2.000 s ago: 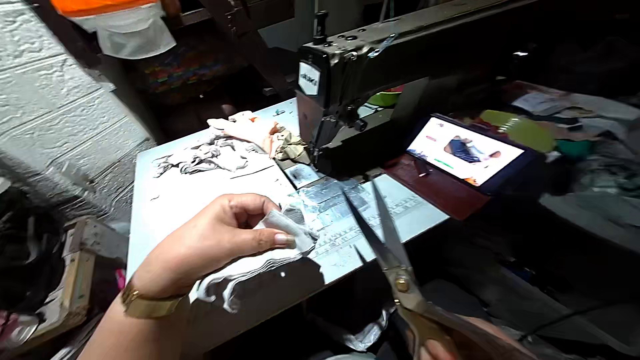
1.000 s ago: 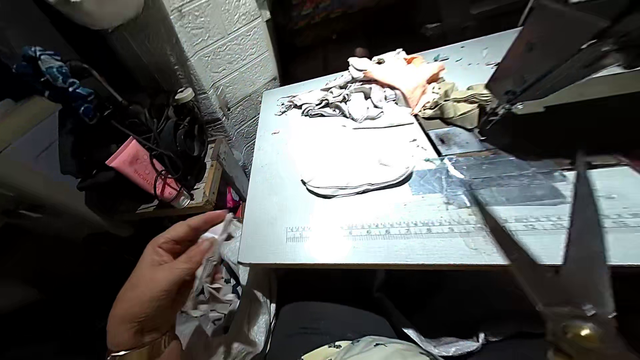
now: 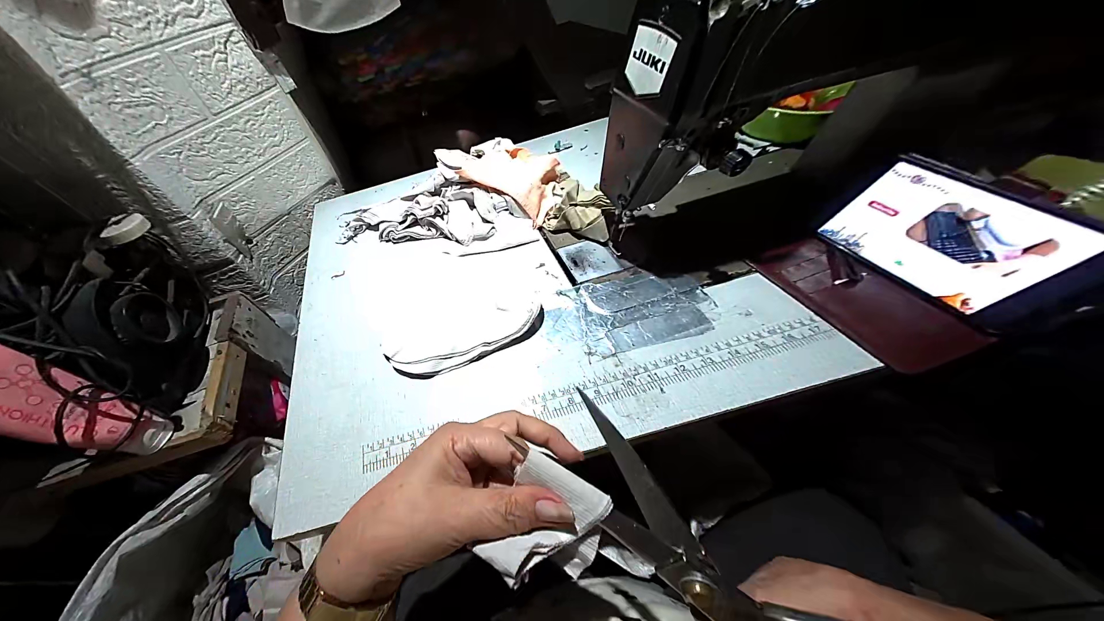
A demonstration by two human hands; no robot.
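My left hand [image 3: 466, 500] pinches a folded piece of white ribbed fabric [image 3: 565, 492] between thumb and fingers, near the table's front edge. Scissors [image 3: 660, 526] with parted blades point up and left; the lower blade meets the fabric's right side. Around the scissors' handles is my right hand [image 3: 811, 591], its fingers mostly hidden at the bottom edge. Beyond them, a stack of white fabric [image 3: 466, 319] with a rounded front lies on the white sewing table [image 3: 336, 466], left of the needle area of a black Juki sewing machine [image 3: 655, 129].
Crumpled grey, peach and khaki cloth [image 3: 517, 185] lies behind the stack. A lit tablet [image 3: 966, 233] in a dark red case stands on the right. At left are a wooden crate [image 3: 228, 379], a pink tube [image 3: 60, 405], black cables [image 3: 129, 319] and a bag of scraps [image 3: 172, 535].
My left hand has come back from beside the table's left edge with white fabric in it. The scissors now meet that fabric. The view has swung left and back.
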